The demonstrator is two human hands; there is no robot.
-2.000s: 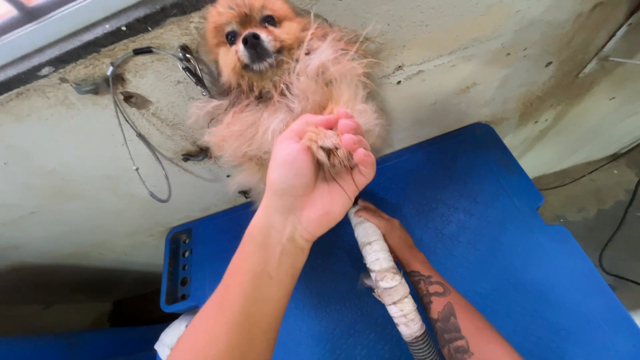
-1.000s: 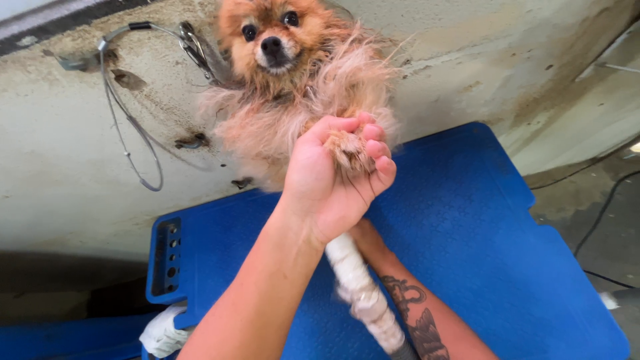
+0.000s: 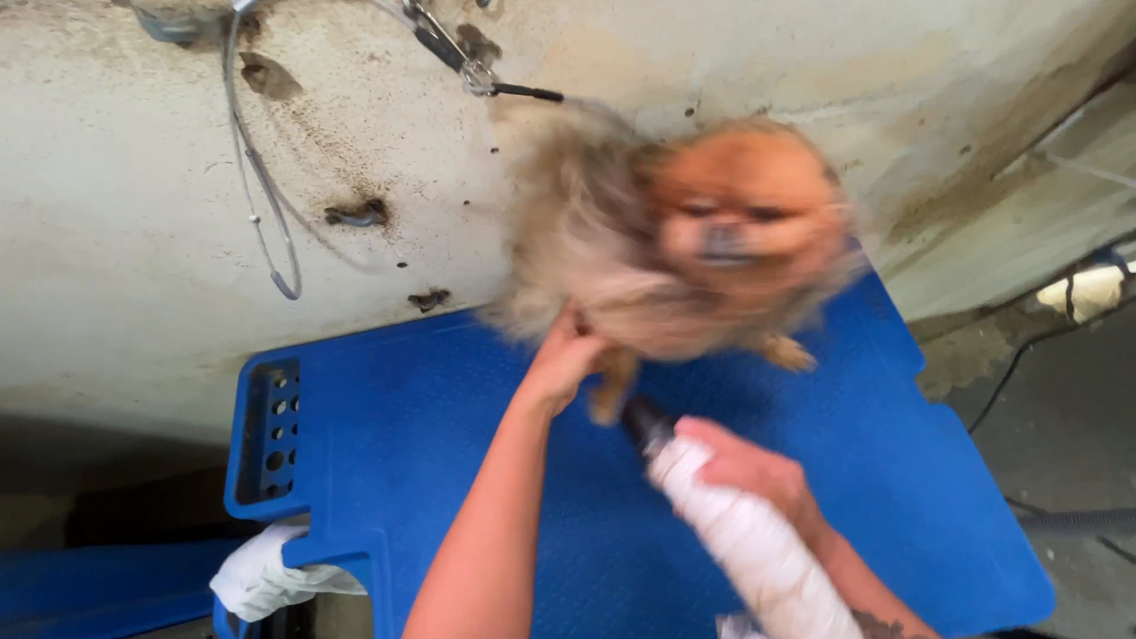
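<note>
A fluffy orange-and-cream dog (image 3: 621, 257), blurred by motion, stands at the back of the blue plastic grooming table (image 3: 426, 444), its head toward the right. My left hand (image 3: 565, 359) is at the dog's lower side near a front leg, fingers partly hidden in the fur; whether they grip cannot be told. My right hand (image 3: 754, 470) is closed around a dryer hose (image 3: 745, 541) wrapped in white material. Its black nozzle (image 3: 648, 426) points up at the dog, close beside the front paw.
A stained wall (image 3: 399, 177) runs behind the table. A cable loop (image 3: 266, 204) and a metal clip (image 3: 477, 75) hang on it. White cloth (image 3: 271, 572) is tucked under the table's left corner. Black cords (image 3: 1012, 382) lie on the floor at right.
The dog was upright, belly forward, with its paw in my left hand; now it is on its feet, turned to the right. My left hand has let go of that paw. The hose nozzle has come into view.
</note>
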